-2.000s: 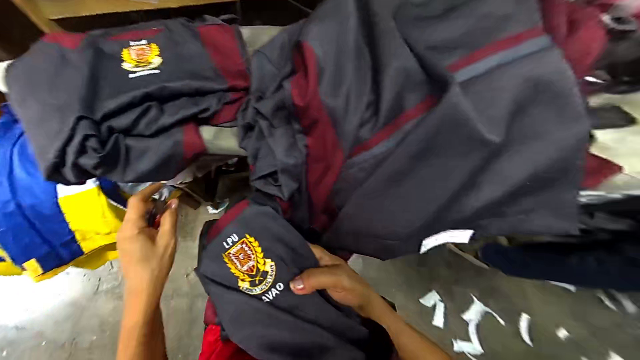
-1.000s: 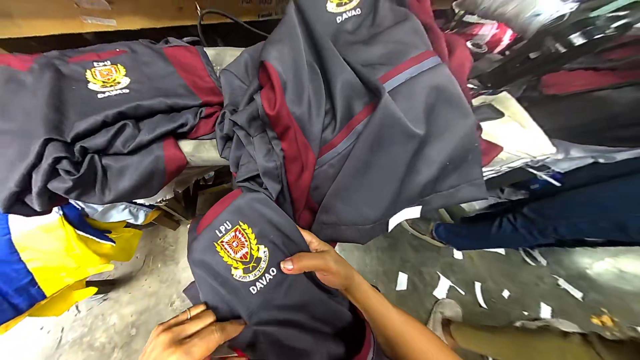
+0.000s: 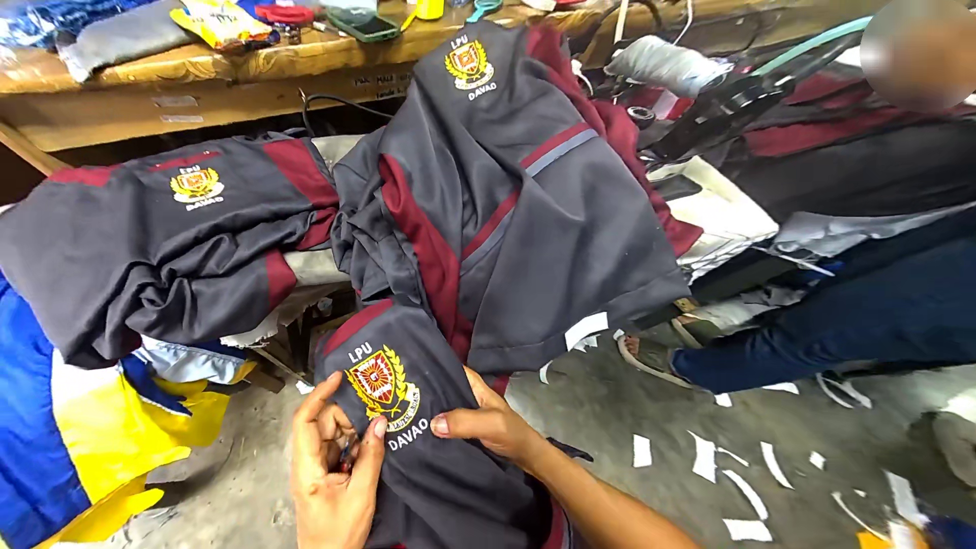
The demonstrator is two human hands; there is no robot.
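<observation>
A dark grey garment with maroon trim [image 3: 442, 488] hangs low at the centre, its embroidered crest [image 3: 379, 383] facing me. My right hand [image 3: 492, 419] grips its right side, thumb on the cloth beside the stitched lettering. At the crest's lower left is my left hand [image 3: 339, 450], fingers curled around a small dark and red object [image 3: 347, 455] that is mostly hidden, its thumb tip at the crest's edge. Beyond them a larger matching garment [image 3: 564, 252] lies draped, and another with the same crest [image 3: 99, 252] is spread at the left.
A wooden table [image 3: 99, 130] with a phone [image 3: 362, 24] and small items runs along the back. Blue and yellow cloth [image 3: 114, 427] hangs at the left. A thread cone [image 3: 667, 65] stands at the back right. A person's leg [image 3: 831, 320] is at the right; paper scraps [image 3: 705, 457] litter the floor.
My left hand has moved up from the garment's lower edge to beside the crest. My right hand keeps hold of the cloth. The view now takes in more of the back table.
</observation>
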